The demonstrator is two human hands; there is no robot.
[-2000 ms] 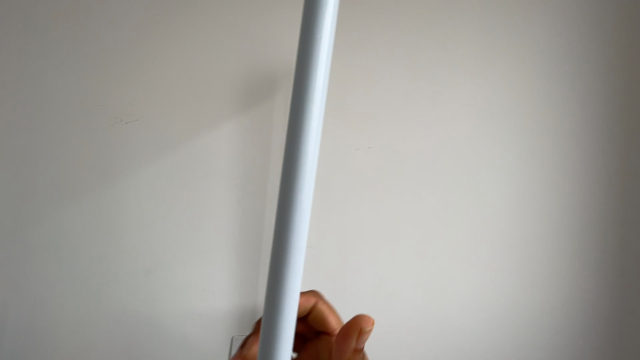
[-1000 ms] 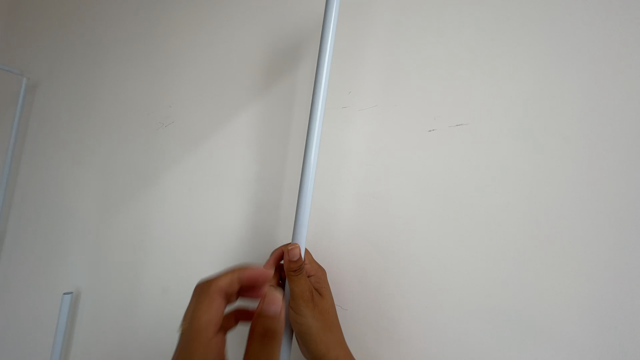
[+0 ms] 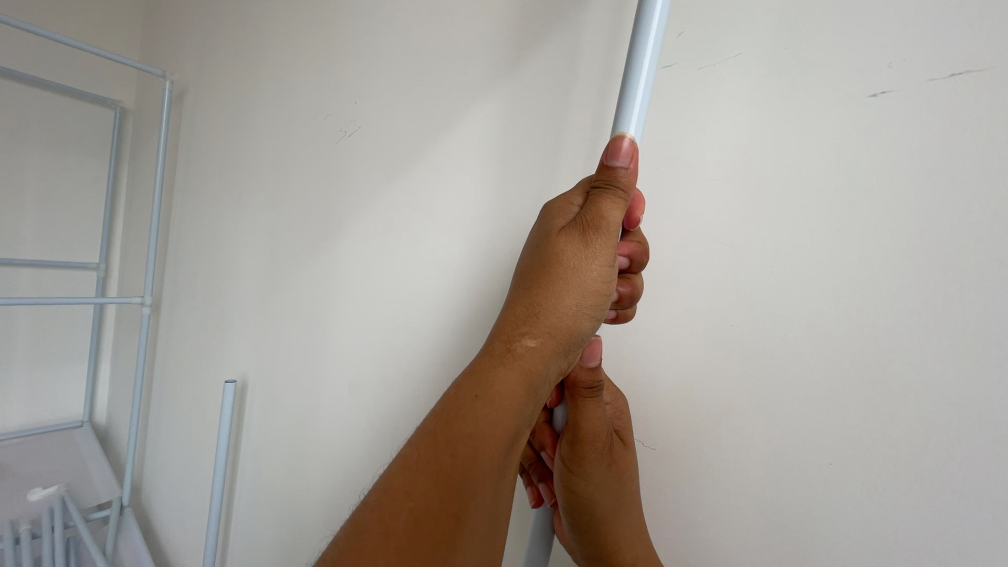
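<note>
A pale blue-white tube (image 3: 642, 67) runs nearly upright, leaning slightly right at the top, in front of a wall. My left hand (image 3: 579, 244) is wrapped around it, the thumb lying up along its side. Just below, my right hand (image 3: 594, 453) grips the same tube, its thumb near my left wrist. The tube shows again beneath the hands at the bottom edge; its ends are out of view. My left forearm crosses in front of part of my right hand's fingers.
A frame of pale tubes with joints (image 3: 147, 301) stands at the left. A single upright tube (image 3: 220, 472) is by the wall (image 3: 787, 315). Several shorter tubes (image 3: 57, 528) stand at the lower left, near a pale sheet (image 3: 63, 465).
My left hand, apart from the tube a second ago, has moved up and closed around it above my right hand. The view has shifted, showing more of the tube frame at the left.
</note>
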